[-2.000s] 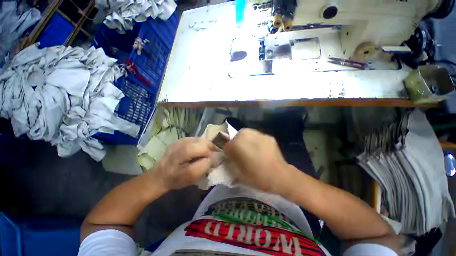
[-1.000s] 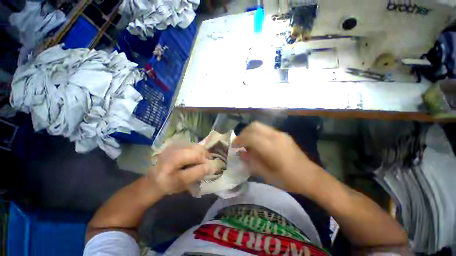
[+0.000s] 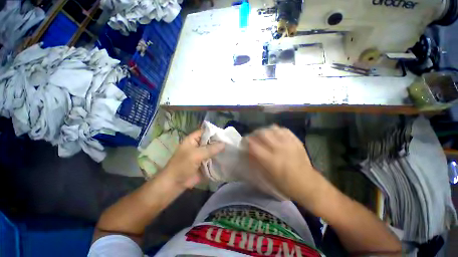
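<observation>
An off-white sewn fabric piece (image 3: 223, 158) is held in the air above my lap, in front of the table edge. My left hand (image 3: 190, 159) is shut on its left side, with the thumb on top of the cloth. My right hand (image 3: 281, 159) is at its right side with bent fingers, blurred by motion. The cloth stretches towards the right hand and is blurred there. The right fingertips and their exact hold on the cloth are hard to make out.
The white sewing table (image 3: 211, 85) has a cream sewing machine (image 3: 386, 25), a thin dark metal tool (image 3: 351, 69) and a small open box (image 3: 433, 92). A crumpled pile (image 3: 60, 95) lies left by a blue crate (image 3: 150, 65). Stacked grey pieces (image 3: 402, 185) hang at right. Yellowish pieces (image 3: 159, 150) hang below the table.
The piece's dark opening no longer shows; its pale outside now faces up. My left hand has turned and grips its left side. The camera view has shifted slightly.
</observation>
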